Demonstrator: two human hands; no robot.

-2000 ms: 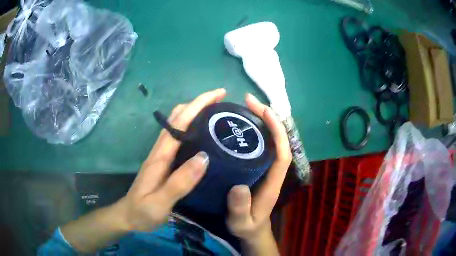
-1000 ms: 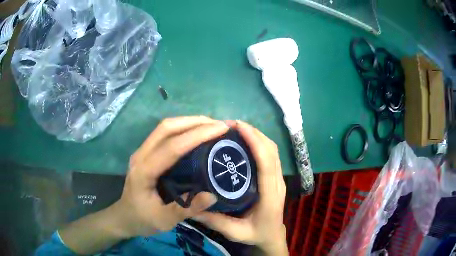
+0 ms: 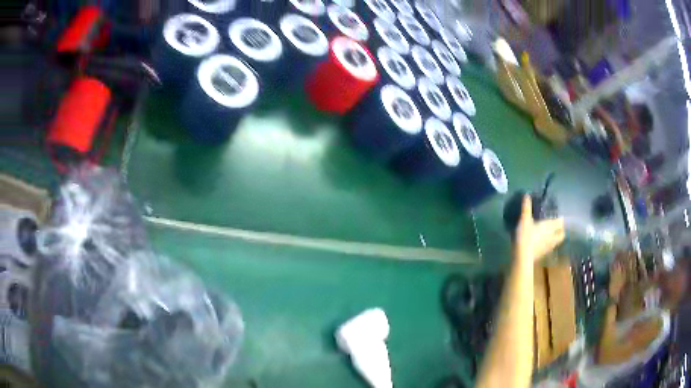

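Observation:
My right hand (image 3: 539, 236) reaches far out to the right, small and blurred. Its fingers are around a dark speaker (image 3: 517, 212) whose thin strap sticks up; the hand hides part of it. My left hand is out of the picture. The white padded mallet (image 3: 365, 337) lies on the green bench at the bottom centre, its handle cut off by the edge.
Rows of dark speakers (image 3: 227, 80) with white-ringed tops and one red speaker (image 3: 342, 82) stand beyond a pale strip. Orange-red speakers (image 3: 80, 114) and a clear bag (image 3: 136, 303) are left. Black rings (image 3: 458, 303), a carton (image 3: 559, 307) and another person's arm (image 3: 633, 337) are right.
The view has swung up and to the right, showing the speaker rows. My right hand has moved far right with a dark speaker, and my left hand has left the picture.

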